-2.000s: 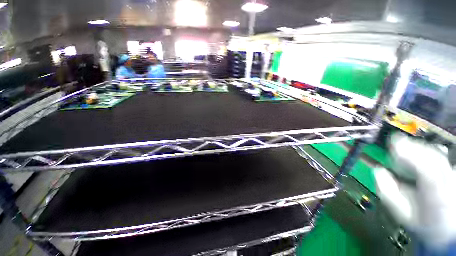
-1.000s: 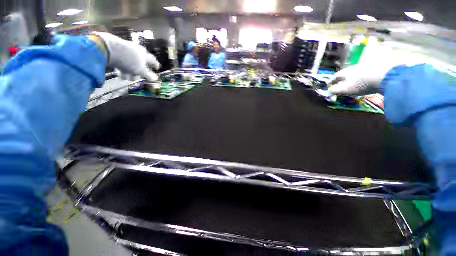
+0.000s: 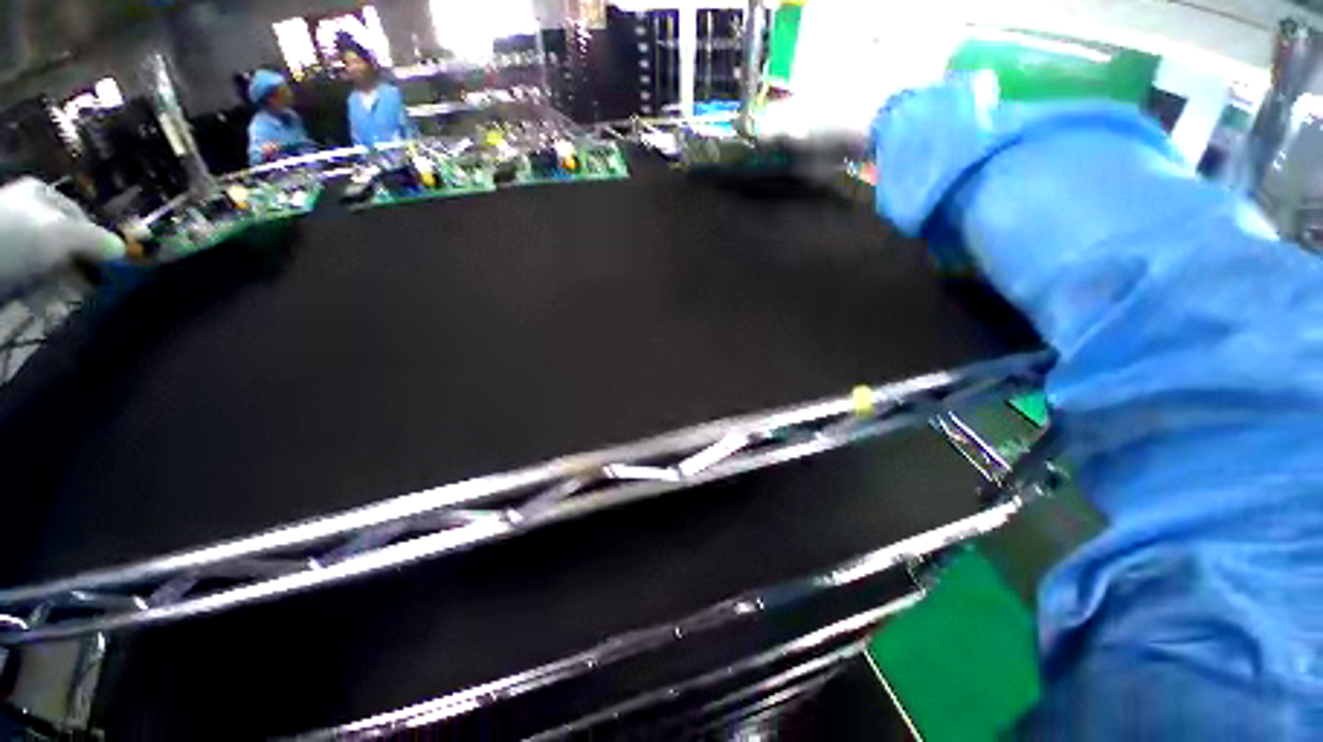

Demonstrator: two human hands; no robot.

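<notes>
A large black shelf mat (image 3: 522, 319) covers the top shelf of the wire rack. Green circuit boards crowded with parts lie along its far edge, one at the far left (image 3: 240, 218) and others nearer the middle (image 3: 559, 164). My left hand (image 3: 51, 239), in a white glove, is blurred and cut off by the left edge, beside the mat's left corner. Its fingertips touch or nearly touch a dark edge. My right hand (image 3: 820, 152) is a blurred pale patch beyond the blue sleeve, near the mat's far right corner. Its grip is hidden.
The rack's chrome truss edge (image 3: 624, 471) crosses in front, with lower shelves carrying black mats (image 3: 479, 616). Green flooring or matting (image 3: 958, 645) shows at lower right. Two people in blue smocks (image 3: 380, 113) are beyond the rack. A green panel (image 3: 1052, 70) is at upper right.
The view has swung right and closer to the rack. My left hand has moved from over the left board to the mat's left side. My right hand has moved off the right board's near side.
</notes>
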